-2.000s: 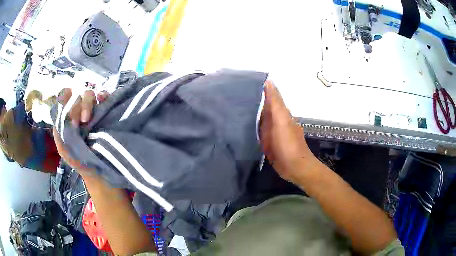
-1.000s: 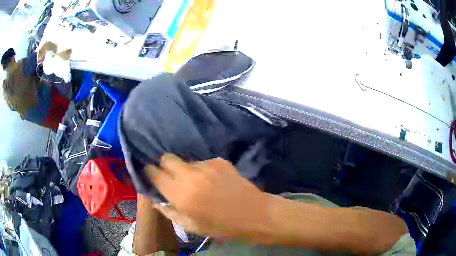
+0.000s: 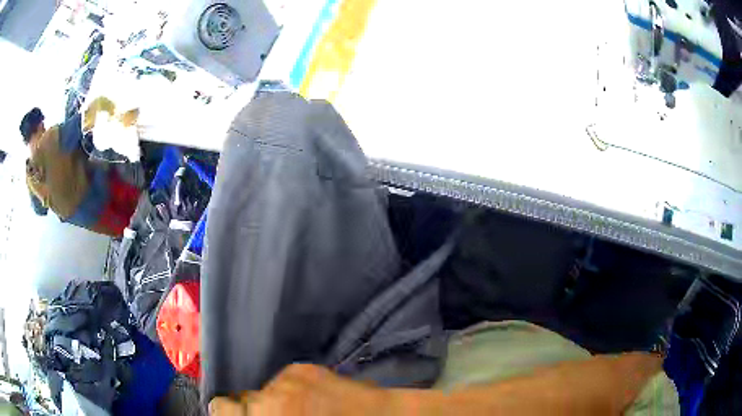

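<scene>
A large dark grey garment (image 3: pixel 285 219) hangs from the white table's edge down over my lap, smooth and elongated. Its upper end lies against the table edge near the yellow tape. My right hand (image 3: pixel 297 394) is at the garment's lower edge, blurred and partly cut off by the bottom of the picture. Its fingers touch the cloth, but whether they grip it cannot be told. My left hand is not visible; it is behind the cloth or out of the picture.
The white table (image 3: pixel 488 89) has a worn front edge. A sewing machine (image 3: pixel 671 49) stands upper right and a vented motor cover (image 3: pixel 220 28) upper left. A red stool (image 3: pixel 179 329), dark cloth piles (image 3: pixel 85 325) and another person (image 3: pixel 77 175) are at the left.
The garment has gone from spread between both hands above the table to hanging over my lap, its white stripes now out of sight. My right hand has moved left and down.
</scene>
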